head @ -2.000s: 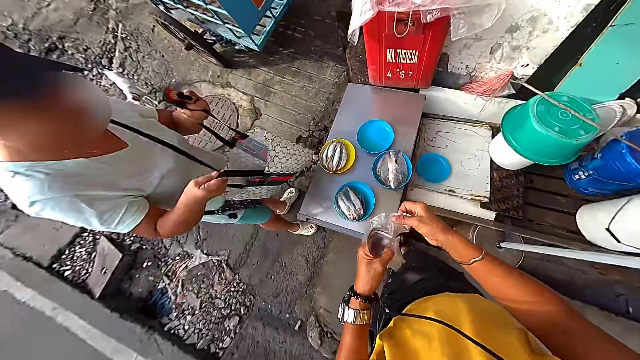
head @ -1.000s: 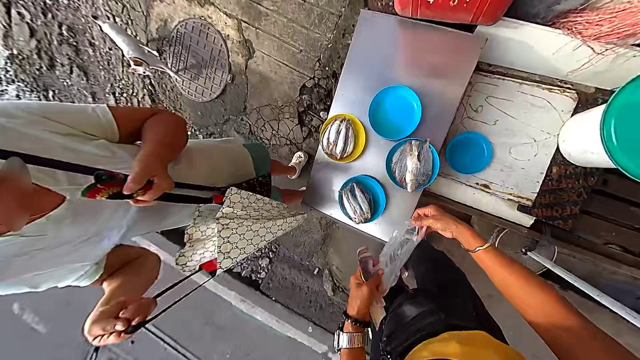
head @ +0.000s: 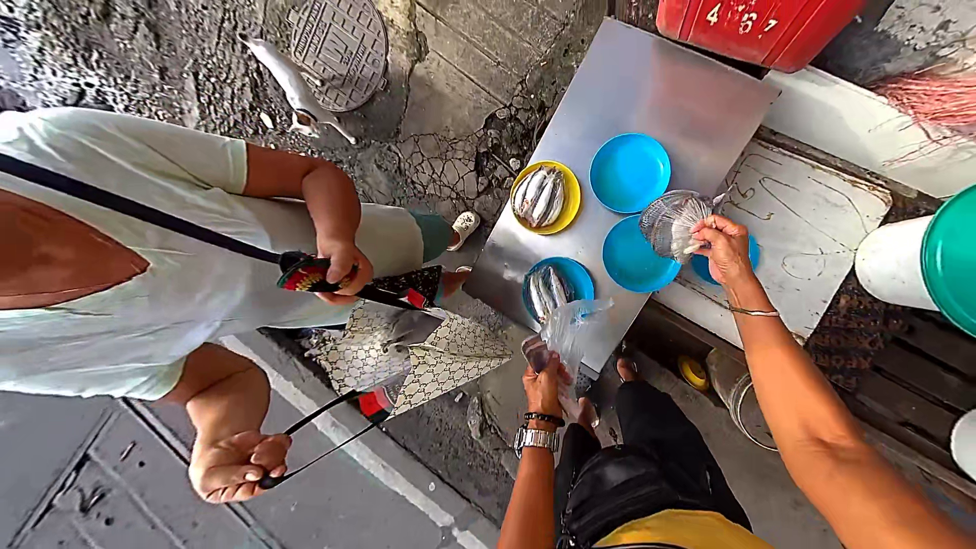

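Note:
My left hand [head: 545, 381] grips a clear plastic bag [head: 572, 332] and a small dark item beside it that I cannot name. In my right hand [head: 720, 244] is a bundle of small fish [head: 672, 221], which looks wrapped in clear plastic, held above a bare blue plate [head: 637, 263]. Another bare blue plate [head: 630, 173] lies farther up the metal tabletop [head: 656, 84]. Silvery fish [head: 540, 197] rest on a yellow plate [head: 572, 217], and more fish [head: 547, 290] lie on a lower blue plate [head: 583, 282], partly behind the bag.
At the left a person [head: 175, 229] holds open a patterned tote bag [head: 450, 358]. A white board [head: 823, 206], a red container [head: 755, 30] and a green-topped white bucket [head: 900, 259] are on the right. A cat or small dog [head: 290, 84] is near a manhole cover [head: 343, 53].
My right hand has left the plastic bag and lifted fish off the right blue plate, where they lay earlier. The person's tote bag has come to the table's side. The view has moved closer.

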